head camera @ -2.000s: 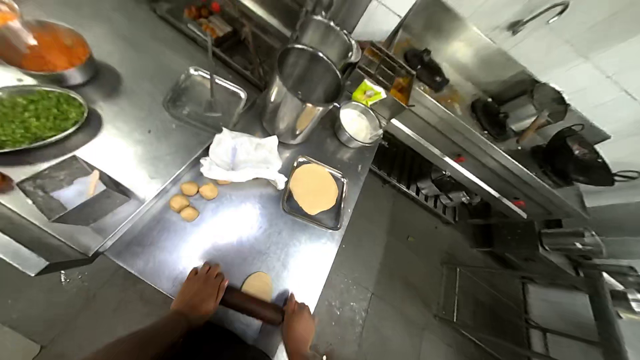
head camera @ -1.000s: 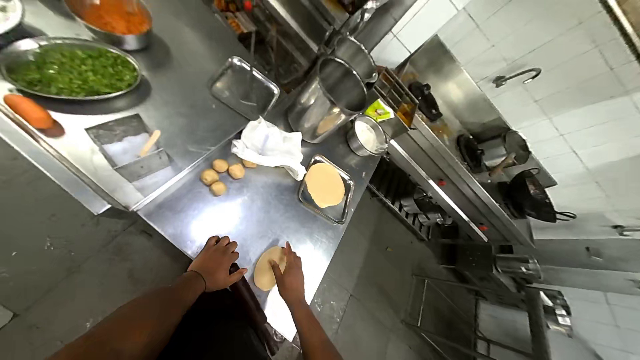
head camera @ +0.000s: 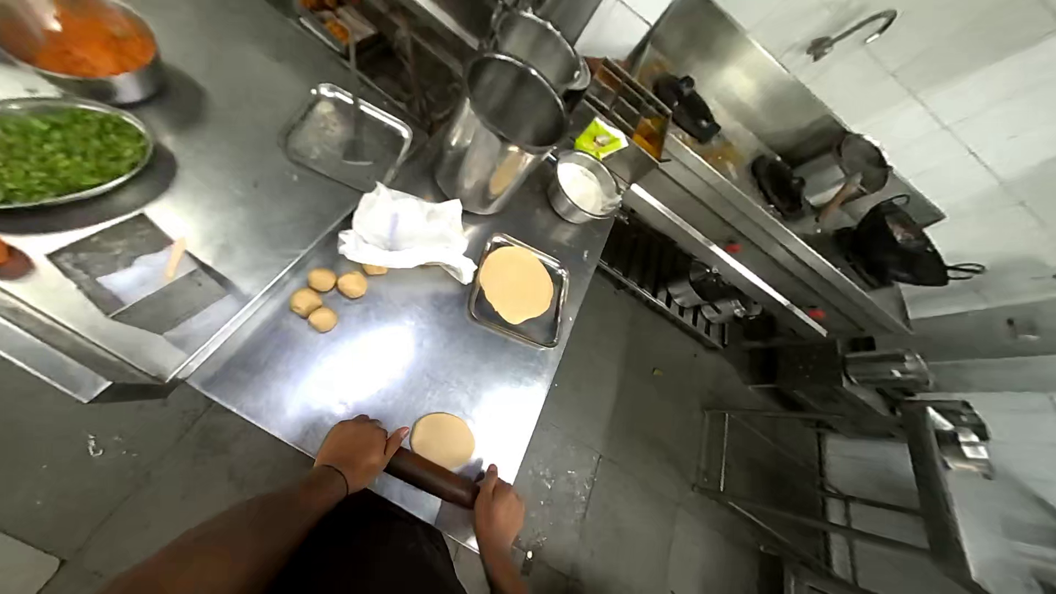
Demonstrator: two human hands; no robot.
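A dark rolling pin (head camera: 431,477) lies across the front of the steel table, with my left hand (head camera: 360,452) gripping its left end and my right hand (head camera: 497,509) gripping its right end. Just beyond the pin is a small flat round of dough (head camera: 443,440). Several dough balls (head camera: 322,319) sit farther back on the left, one partly hidden by a crumpled white cloth (head camera: 404,228). To the right of the cloth, a larger rolled dough round (head camera: 516,285) rests in a steel tray (head camera: 540,337).
Tall steel pots (head camera: 478,157) and a bowl of white powder (head camera: 583,189) stand at the back. An empty-looking steel tray (head camera: 388,124) is behind the cloth. Chopped greens (head camera: 70,155) and an orange food (head camera: 99,43) fill vessels at left. A stove with pans (head camera: 895,243) is at right.
One second ago my right hand was on the small dough round; now it holds the right end of the rolling pin. My left hand is still at the pin's left end.
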